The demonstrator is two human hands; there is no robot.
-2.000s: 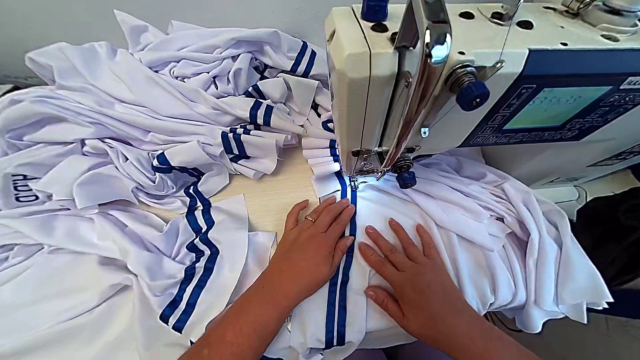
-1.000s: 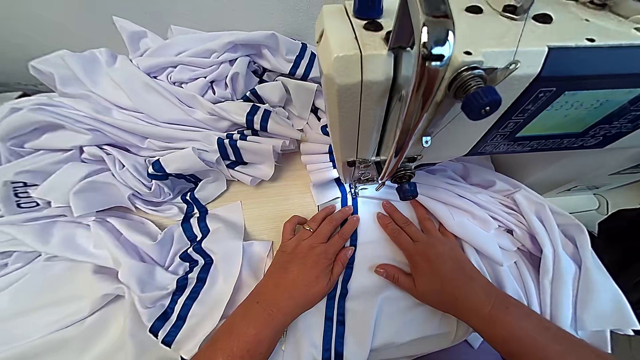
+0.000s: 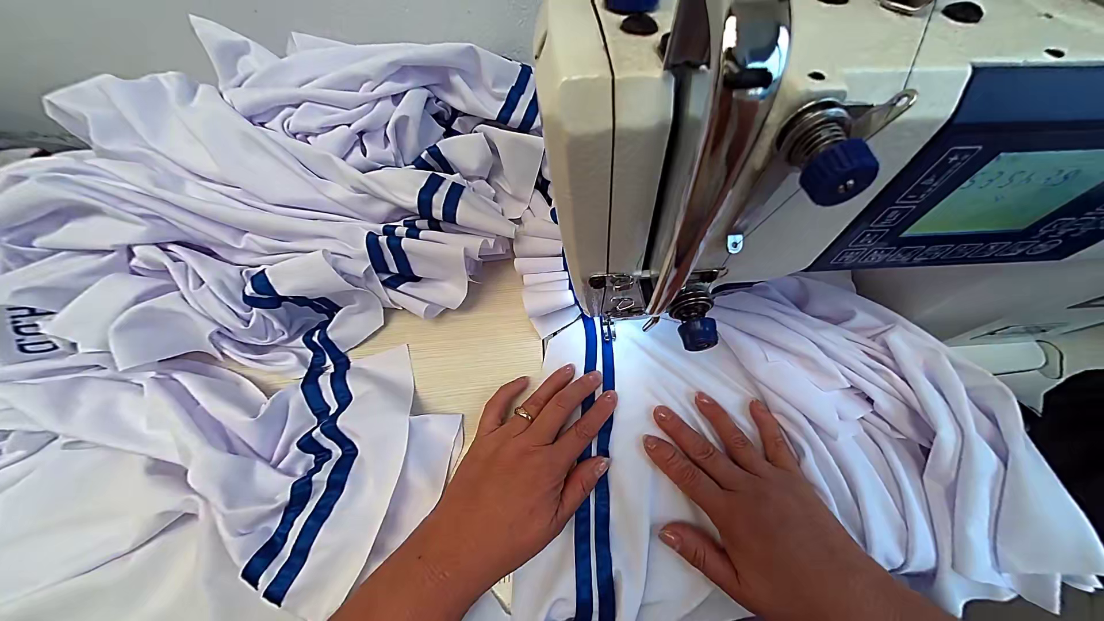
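My left hand (image 3: pixel 526 457), a ring on one finger, lies flat with spread fingers over two blue ribbon stripes (image 3: pixel 593 535) on white fabric (image 3: pixel 660 517). To the right of the stripes, my right hand (image 3: pixel 742 492) rests palm down on the same fabric, fingers apart. Neither hand grips anything. Just beyond the fingertips, the stripes run under the presser foot (image 3: pixel 609 329) of a sewing machine (image 3: pixel 573 155), whose lamp lights the cloth. The needle tip is too small to make out. Behind the foot, the fabric edge shows small folds (image 3: pixel 545 276).
A heap of white cloth with blue stripes (image 3: pixel 216 190) covers the left side, and one striped piece (image 3: pixel 345 448) lies beside my left forearm. Pale tabletop (image 3: pixel 448 345) shows between. Gathered white fabric (image 3: pixel 906 414) spreads at right, below the machine's display panel (image 3: pixel 1000 190).
My right hand has moved back from near the presser foot since one second ago. My left hand stays on the striped edge. The view has shifted slightly closer to the machine.
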